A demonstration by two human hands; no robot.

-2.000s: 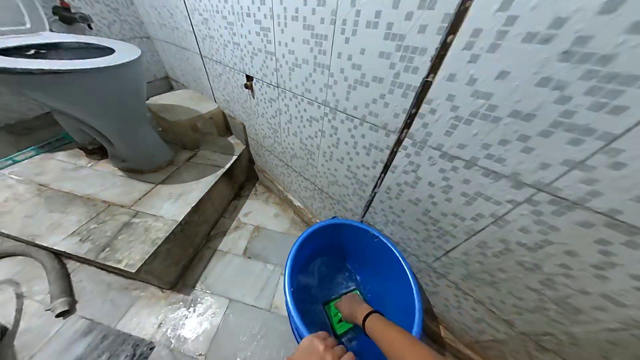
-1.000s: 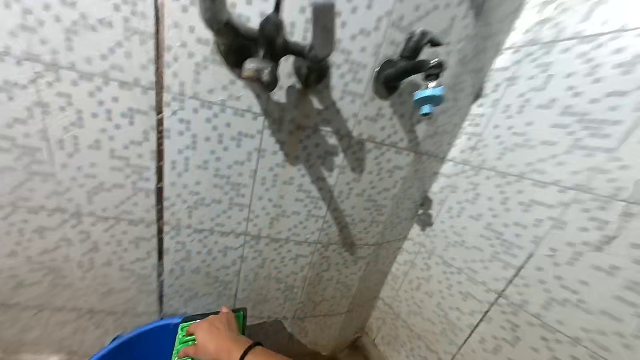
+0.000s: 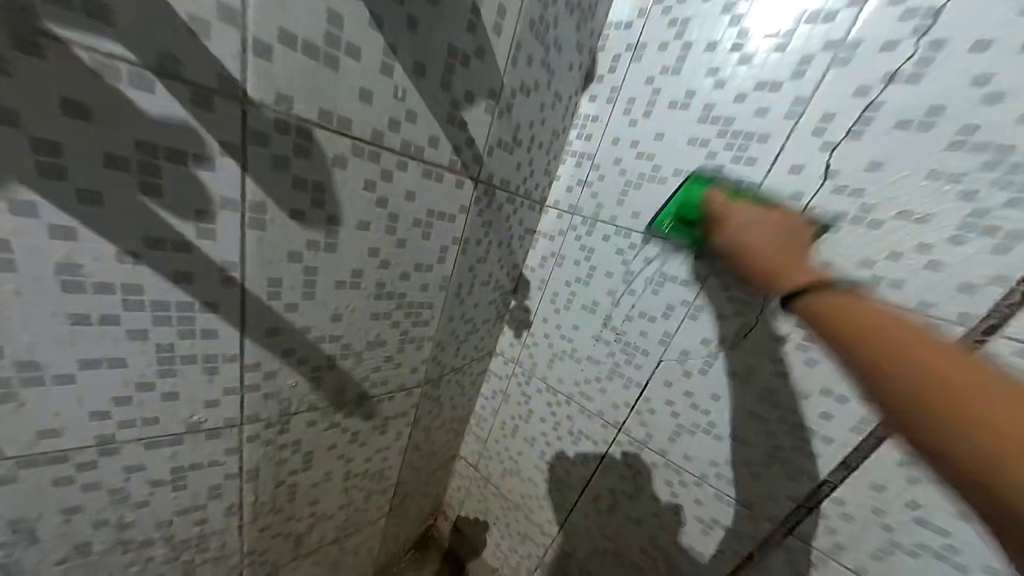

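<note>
My right hand, with a dark band at the wrist, grips a green scrubbing brush against the right-hand tiled wall. The hand and the far end of the brush are blurred. Thin wet streaks run down the tiles below the brush's left edge, and a crack crosses the wall close behind the hand. My left hand is out of the frame.
The left tiled wall meets the right one at a corner, with broad shadows across both. A dark, stained strip slants over the right wall beneath my forearm. Brown floor shows at the bottom of the corner.
The green brush was down in the blue bucket, then at its rim; now my right hand holds it on the right wall. The view has swung right, and bucket and taps have left it.
</note>
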